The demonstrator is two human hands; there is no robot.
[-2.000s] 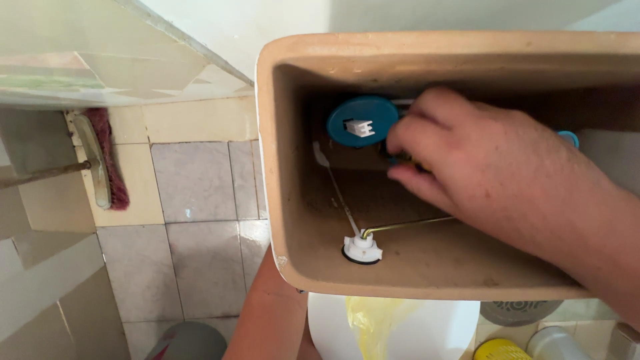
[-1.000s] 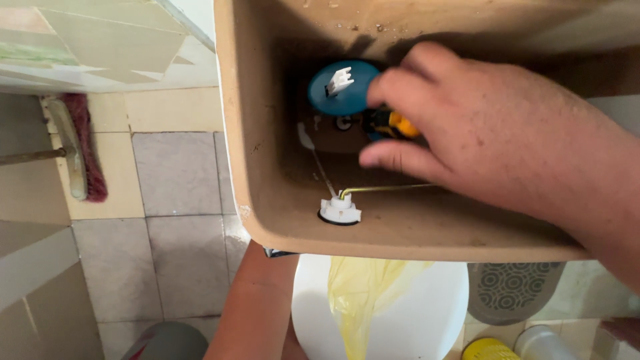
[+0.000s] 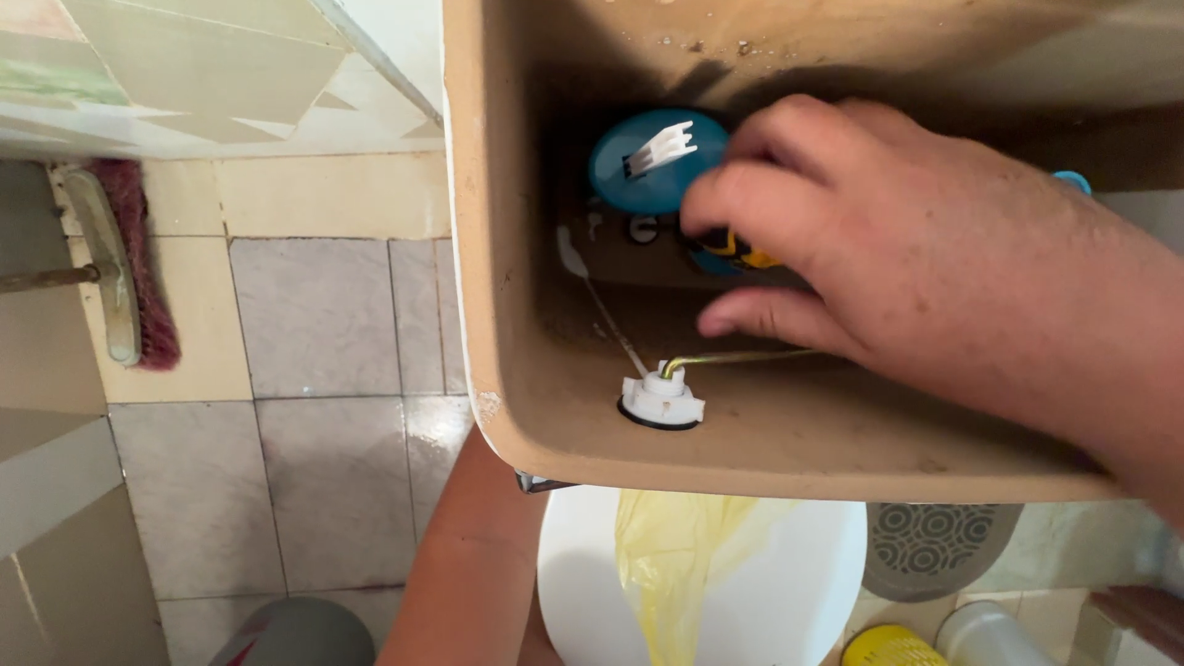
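Observation:
Inside the open toilet cistern is my right hand, palm down, with its thumb apart from the curled fingers. A yellow-and-black part shows beneath those fingers; whether they grip it is hidden. To the fingers' left is a blue round plastic part with a white toothed piece sticking up. A white plastic fitting sits on the near wall, and a bent metal rod runs from it under my right hand. My left forearm reaches below the cistern's near left corner; my left hand is hidden.
Below the cistern is a white toilet lid with a yellow plastic bag on it. A broom head lies at the left on floor tiles. A grey container and a yellow container stand along the bottom.
My right hand stays over the yellow-and-black part, which shows more clearly than two seconds ago. The view has shifted, so the cistern's contents sit higher in the frame.

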